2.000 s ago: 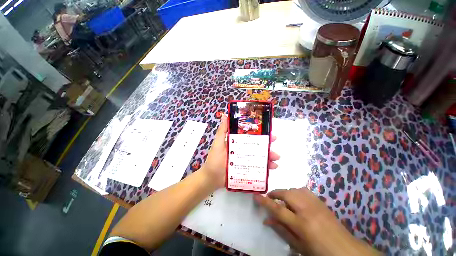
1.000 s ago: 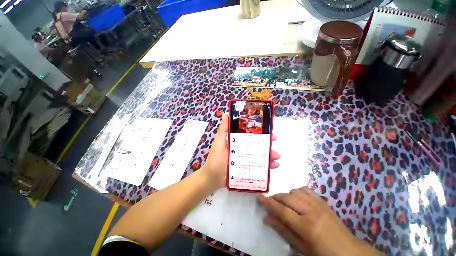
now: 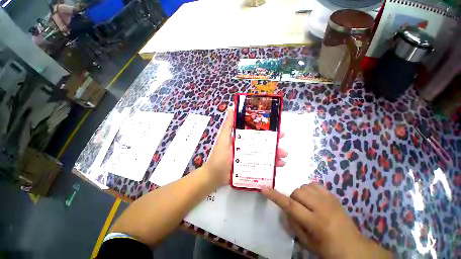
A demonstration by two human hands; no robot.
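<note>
A smartphone point(image 3: 256, 146) with a red edge stands out over the desk, its screen lit with a picture at the top and lines of text below. My left hand point(image 3: 222, 150) holds it from behind and the side, with fingertips showing at its right edge. My right hand point(image 3: 317, 215) is below and right of the phone, holding nothing, its index finger extended to the phone's lower edge; whether it touches the screen I cannot tell. A large white paper sheet point(image 3: 242, 220) lies under the phone and hands, with a few marks near its left part.
Loose papers point(image 3: 137, 146) lie at left on the leopard-print cover. Beyond the phone are a picture strip point(image 3: 283, 69), a brown-lidded jar point(image 3: 336, 50), a black flask point(image 3: 397, 71), a spiral calendar point(image 3: 386, 31) and a white fan base point(image 3: 323, 20). A person point(image 3: 63, 19) sits in the far left background.
The view has tilted slightly downward, so the desk items sit higher in the picture. My right index finger has extended towards the phone's lower edge. My left hand still holds the phone.
</note>
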